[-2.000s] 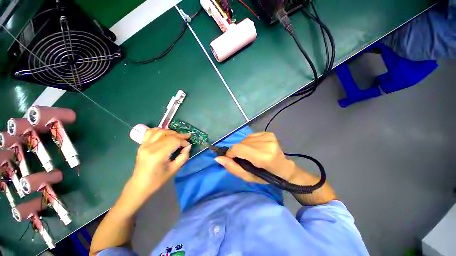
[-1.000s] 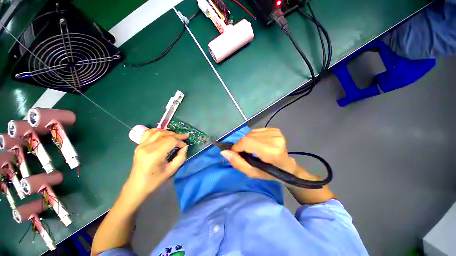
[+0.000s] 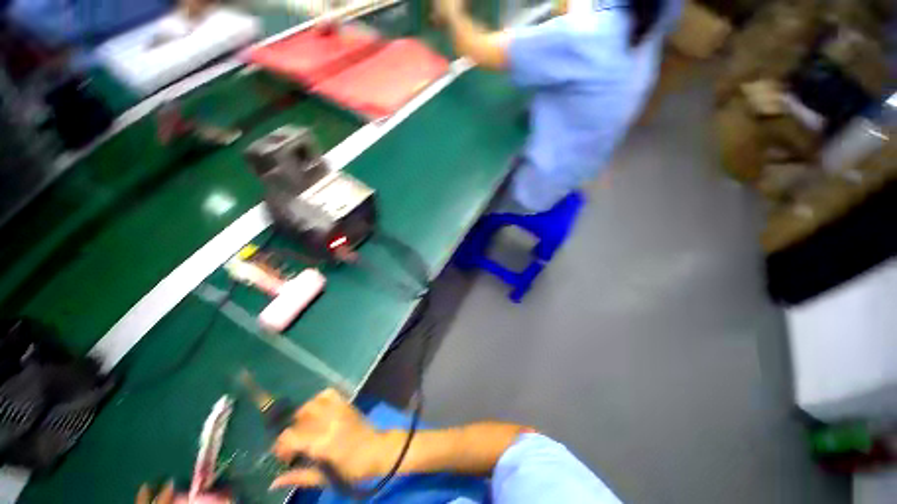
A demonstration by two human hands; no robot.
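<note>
The picture is blurred. My right hand (image 3: 334,441) holds the black soldering iron (image 3: 277,408), its tip pointing up and left over the green bench. The handheld unit's white open handle (image 3: 210,443) stands out at the lower left, with its pink barrel cut off by the bottom edge. A faint green circuit board (image 3: 246,474) lies beside the handle. Only blurred fingertips of my left hand (image 3: 155,495) show at the bottom edge by the barrel; its grip cannot be told.
A separate pink unit (image 3: 292,299) lies near the soldering station (image 3: 329,209) with its red light. The fume fan (image 3: 49,399) is at the left edge. A person in blue (image 3: 580,89) is at a blue stool (image 3: 521,246). Red sheets (image 3: 354,69) lie further back.
The view has swung up and to the right. The station, the other person and shelves at the right now show. The iron's tip has moved away from the board. My left hand is mostly out of view.
</note>
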